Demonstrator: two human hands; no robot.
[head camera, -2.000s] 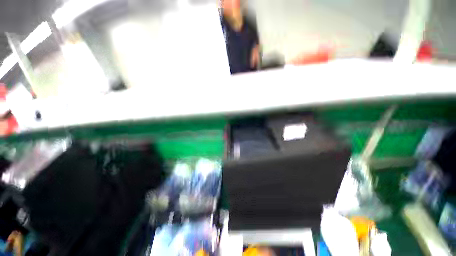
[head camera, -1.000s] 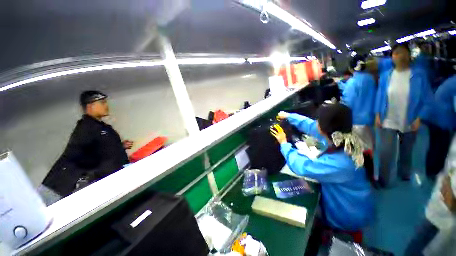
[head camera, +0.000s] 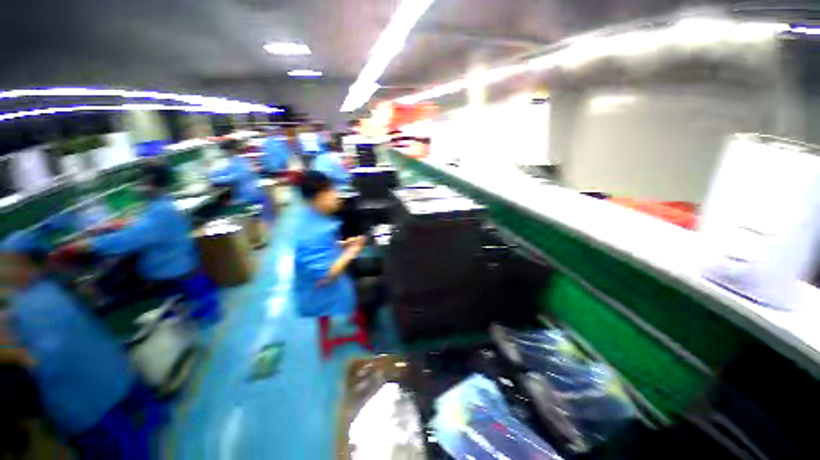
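Observation:
Neither of my hands is in the picture. Nearest in front of me, at the lower edge, lie blue sheets in shiny clear plastic (head camera: 490, 422), with more shiny clear plastic over dark items (head camera: 575, 386) to their right. Left of them is a brown carton (head camera: 360, 377) filled with whitish clear film (head camera: 387, 427). Behind them stands a tall black stack of trays (head camera: 436, 269) with pale items on its top. The picture is blurred, so details cannot be told.
A white humidifier (head camera: 760, 220) stands on the white shelf (head camera: 620, 234) at right, above the green bench panel (head camera: 593, 328). A person in a blue smock (head camera: 322, 260) sits on a red stool (head camera: 343, 334). Several other workers are at left. A green item (head camera: 267, 361) lies on the blue floor (head camera: 243, 395).
The view has swung far to the left, from the bench at right to the aisle and the left end of the bench. The person in dark clothes has left the picture.

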